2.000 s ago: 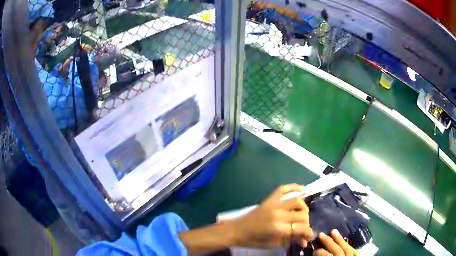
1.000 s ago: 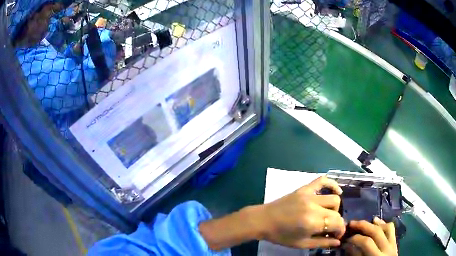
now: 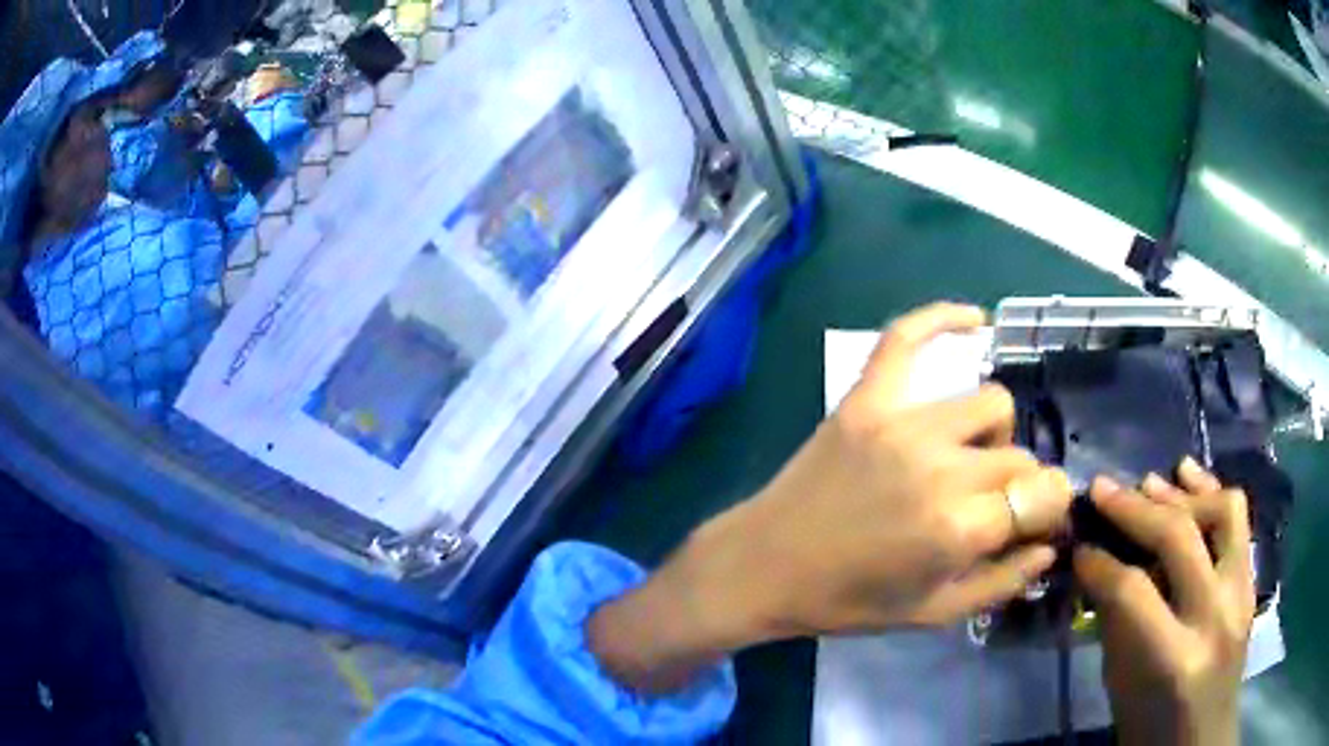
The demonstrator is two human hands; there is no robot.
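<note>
The open projector unit lies at the right, with black internals and a light grey housing edge along its far side. My left hand, bare with a ring, grips the unit's left side; its fingertips are partly hidden. My right hand bends its fingers over the near part of the black internals; whether it pinches anything is hidden. A dark strip or cable hangs from the near edge between my hands. A little yellow shows beside it. A white sheet lies under the unit.
A metal frame with mesh and a work instruction sheet stands at left, with blue material at its foot. A white conveyor rail and green belt run beyond the bench. A person in blue is behind the mesh.
The view has shifted, so the unit and hands appear higher and nearer. Since the oldest frame, the unit has turned to lie squarer to me. Both hands remain at it.
</note>
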